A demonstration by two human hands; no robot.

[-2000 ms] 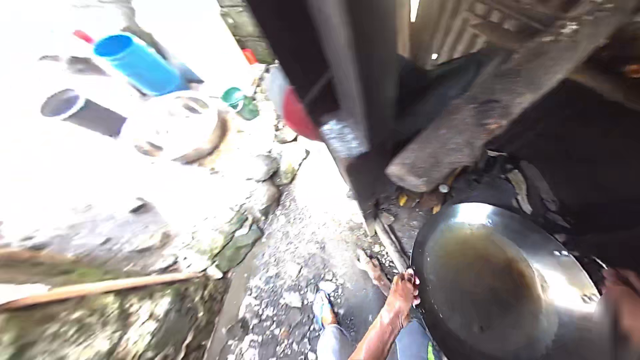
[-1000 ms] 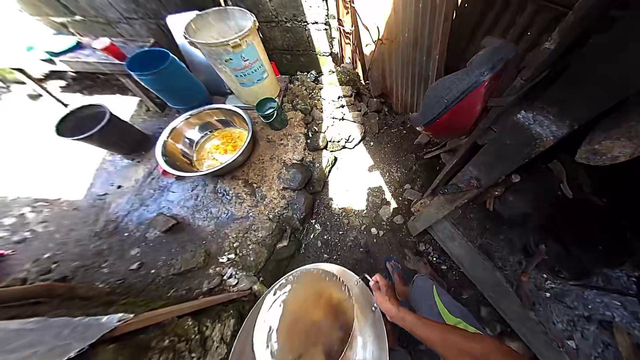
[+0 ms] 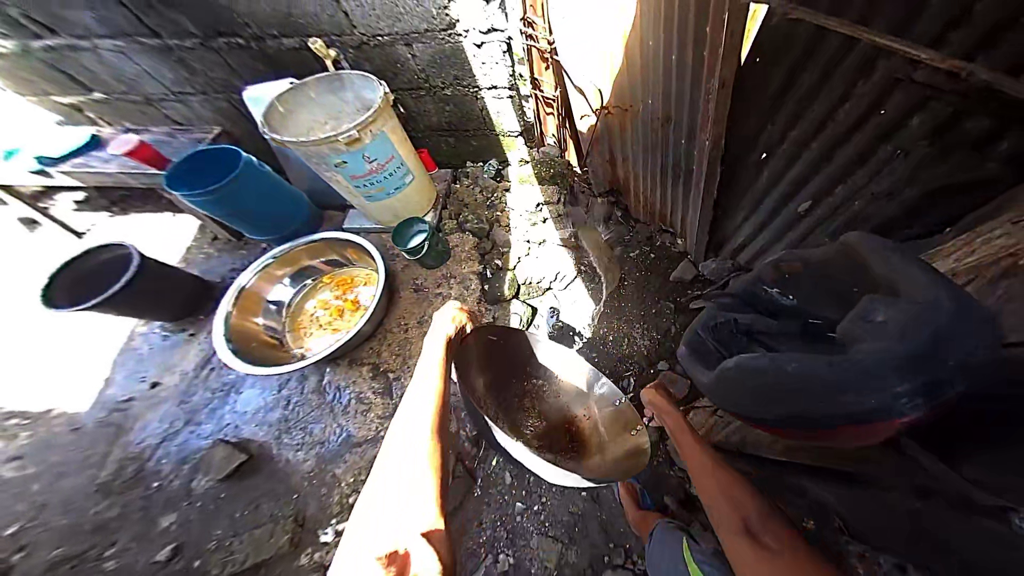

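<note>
A large metal wok [image 3: 552,408] hangs tilted over the ground between my two hands, its inside dark brown with a little residue. My left hand [image 3: 454,317] grips its upper left rim, in bright sun. On the opposite side my right hand [image 3: 658,402] is closed on the rim or handle. To the left of the wok, a wide stainless steel basin [image 3: 240,320] stands on the ground with yellow-orange pieces in liquid. A small dark green bucket [image 3: 422,242] stands between the basin and the stony strip.
A large margarine bucket [image 3: 400,192], a blue bin [image 3: 248,196] and a dark bin [image 3: 152,284] stand around the basin. At the right lies a dark, bulky object [image 3: 848,336] with a red underside. Behind are a block wall [image 3: 432,48] and corrugated metal sheets [image 3: 664,120].
The view has swung toward the yard. The wok has moved from beside the dark sheltered area to over the stony ground. The liquid seen in it earlier is gone, leaving a little residue.
</note>
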